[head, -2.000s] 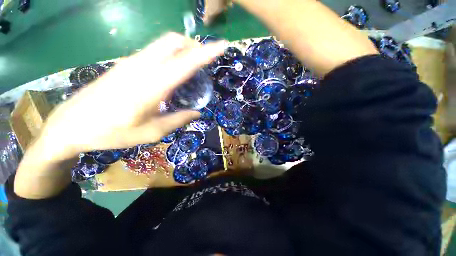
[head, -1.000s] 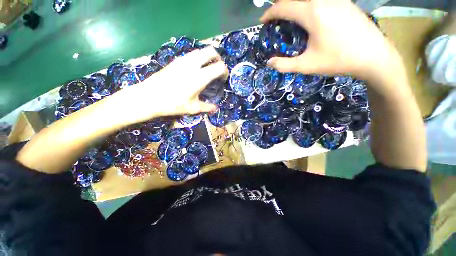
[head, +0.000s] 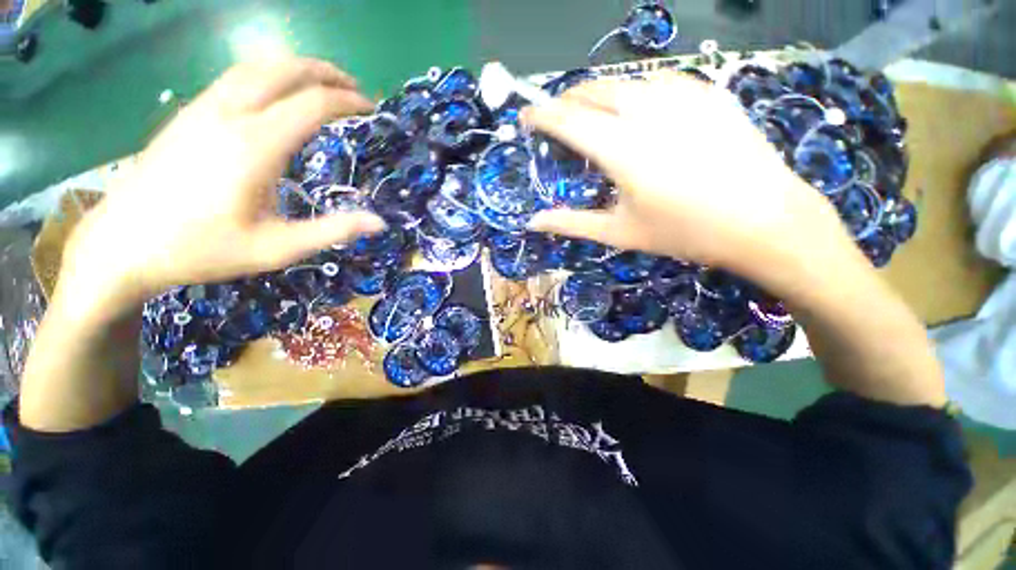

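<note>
Round black units with shiny blue insides (head: 507, 184) lie heaped along the bench, with thin pale leads among them. My left hand (head: 223, 173) is over the left part of the heap, thumb and fingers wide apart, with nothing seen held. My right hand (head: 657, 167) is over the middle of the heap, fingers and thumb spread around a blue unit (head: 565, 167); whether it grips this unit is unclear. A blurred whitish piece (head: 504, 85) shows by its fingertips. Smaller blue discs (head: 427, 331) cluster at the near edge.
Reddish small parts (head: 325, 341) lie left of the discs, and coppery pieces (head: 524, 317) lie right of a dark flat pad (head: 472, 301). A single unit (head: 650, 25) sits on the grey surface beyond the bench. Another person's pale sleeve (head: 994, 206) is at the right edge.
My left hand has moved left and opened away from the dark unit at its fingers. My right hand has moved left and nearer; the dark unit it held is no longer seen in it.
</note>
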